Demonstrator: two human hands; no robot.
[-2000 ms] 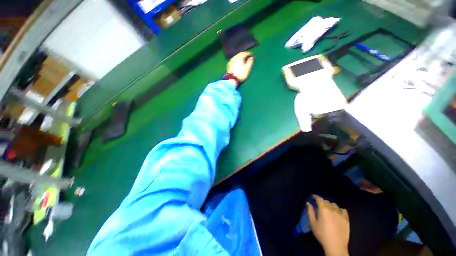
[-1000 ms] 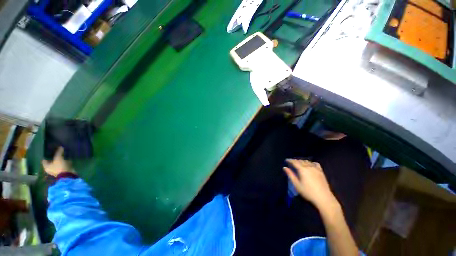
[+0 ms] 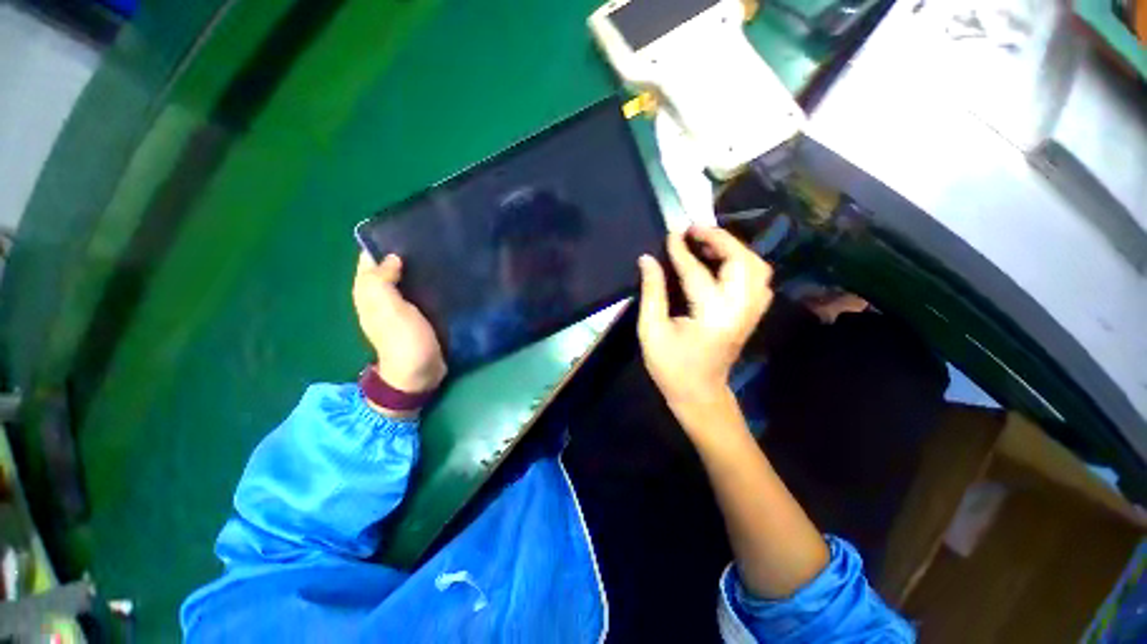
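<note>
A glossy black display panel (image 3: 528,233) is held tilted above the green bench, in the middle of the view. A small yellow flex tab (image 3: 639,105) sticks out at its upper right corner. My left hand (image 3: 400,325) grips the panel's left edge, thumb on the front face. My right hand (image 3: 704,302) is at the panel's lower right corner, with thumb and fingers around its edge. The fingers behind the panel are hidden.
A cream handheld device (image 3: 711,82) lies on the green bench (image 3: 214,365) beyond my right hand. The white-topped machine (image 3: 931,113) stands at the right, its dark front edge curving down. An open cardboard box (image 3: 1031,541) is at the lower right.
My left hand has brought the panel from the far left of the bench to in front of me. My right hand has risen from my lap and taken hold of its right corner.
</note>
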